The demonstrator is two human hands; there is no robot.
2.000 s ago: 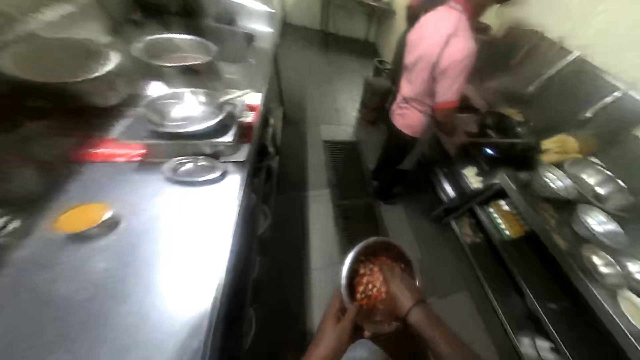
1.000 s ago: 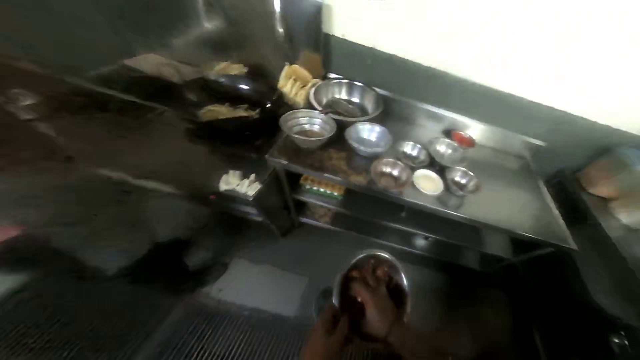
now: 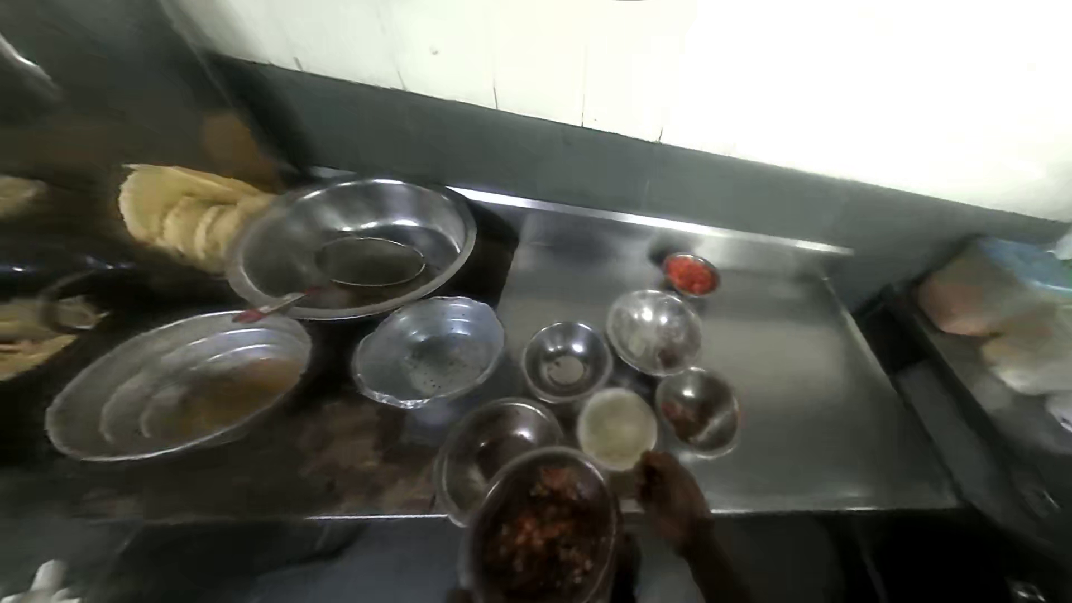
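A steel bowl (image 3: 540, 528) of chopped red food is held at the counter's front edge, at the bottom centre. My left hand (image 3: 461, 595) shows only as a dark sliver by the bowl's lower left rim; the bowl hides the rest. To the right of the bowl, my right hand (image 3: 670, 494) has its fingers bunched near a small bowl of pale contents (image 3: 617, 429). Whether anything is between those fingers cannot be told. An emptier steel bowl (image 3: 477, 456) stands behind the held one, and a small steel bowl with reddish residue (image 3: 698, 412) is beyond my right hand.
Small steel bowls (image 3: 567, 362), another shiny bowl (image 3: 654, 332) and a bowl of red food (image 3: 691, 275) stand on the steel counter (image 3: 804, 402). Leftward are a dented metal bowl (image 3: 430, 352), a large basin (image 3: 360, 251), a ridged pan (image 3: 180, 385) and pale flat food pieces (image 3: 188, 213).
The view has swung from the aisle to the bowl-covered counter, now close. My right hand, inside the held bowl in both earlier frames, is now out of it, to its right.
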